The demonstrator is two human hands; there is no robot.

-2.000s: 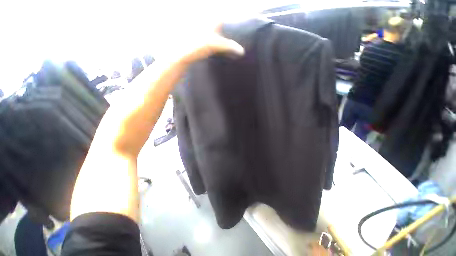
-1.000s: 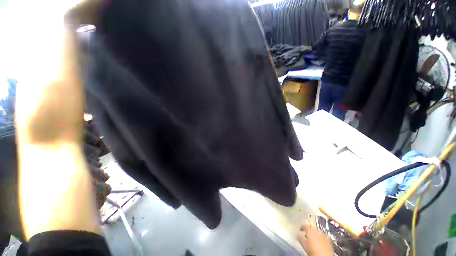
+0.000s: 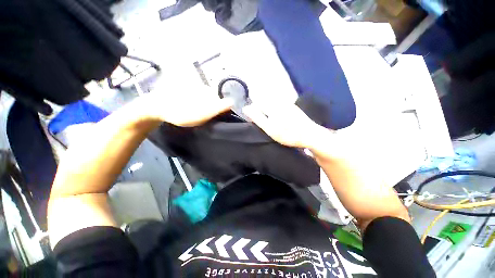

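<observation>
A dark jacket (image 3: pixel 244 146) is held bunched close in front of my chest, its cloth hanging below my hands. My left hand (image 3: pixel 198 111) and my right hand (image 3: pixel 274 125) meet at its upper edge, both closed on it; the fingertips are washed out by glare. A small black ring (image 3: pixel 233 81) shows just beyond the fingertips; I cannot tell what it belongs to. The navy padded board (image 3: pixel 312 54) lies beyond on the white table (image 3: pixel 374 108), with a darker patch at its near end.
Dark jackets hang in a row (image 3: pixel 54 49) at the upper left, above a blue cloth (image 3: pixel 78 115). A teal cloth (image 3: pixel 196 201) is low at centre left. A black hose loop (image 3: pixel 450 175), yellow tubing and a green label (image 3: pixel 455 232) are at the right.
The view has tilted down. The jacket, held high by my left hand before, is now low at my chest. My right hand has come up from the table's right end onto it.
</observation>
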